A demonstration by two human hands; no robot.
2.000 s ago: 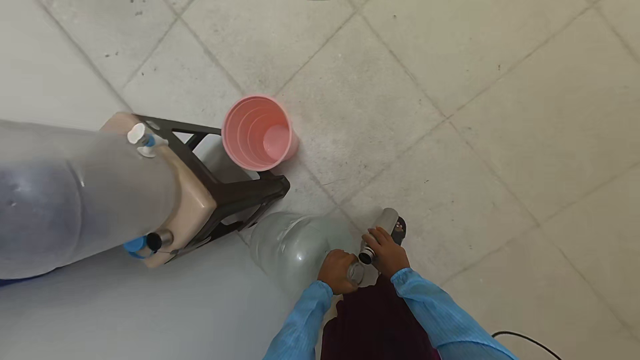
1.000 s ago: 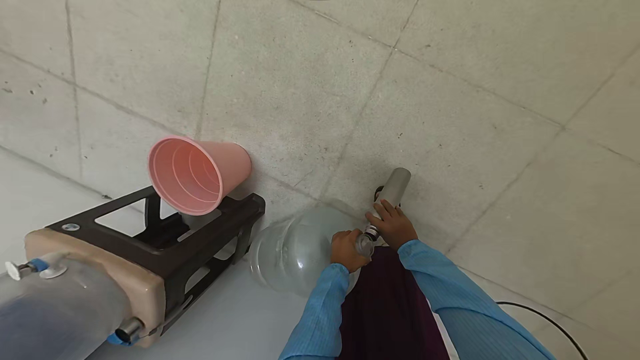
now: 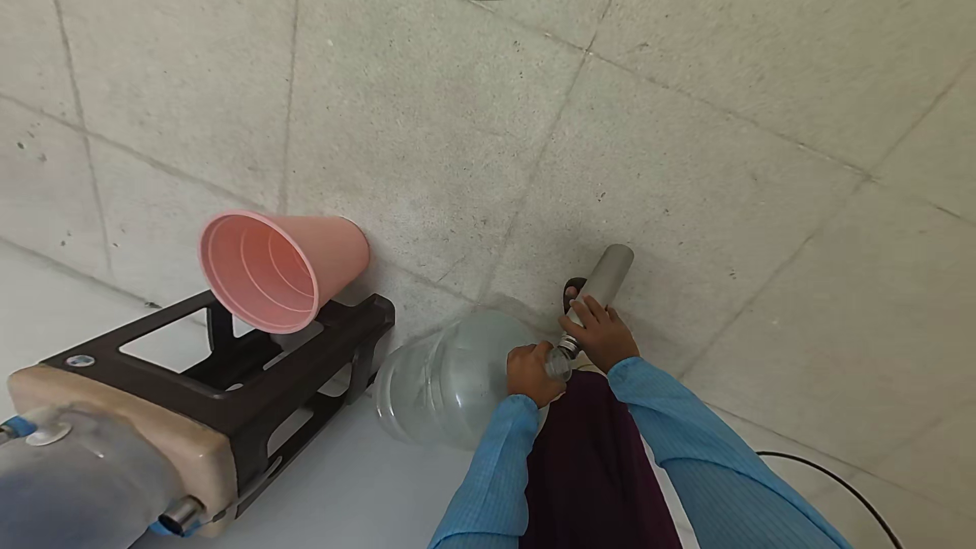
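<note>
My left hand (image 3: 531, 374) grips the neck of a large clear plastic water jug (image 3: 457, 381), which is tilted with its mouth toward me. My right hand (image 3: 602, 335) is closed around the lower part of a grey metal bottle (image 3: 610, 271). The bottle's open neck meets the jug's mouth between my hands; whether liquid passes cannot be made out. A sandalled foot shows partly behind the bottle.
A pink plastic bucket (image 3: 335, 248) is left of the jug. Beside it stands a dark and beige plastic stool (image 3: 183, 381), bearing a large translucent container (image 3: 76, 488) with taps. A black cable (image 3: 839, 484) lies on the tiled floor at lower right.
The view has shifted, moving the stool and bucket within the frame. The bottle has been tipped so its base points up and away from me. Both hands keep their holds.
</note>
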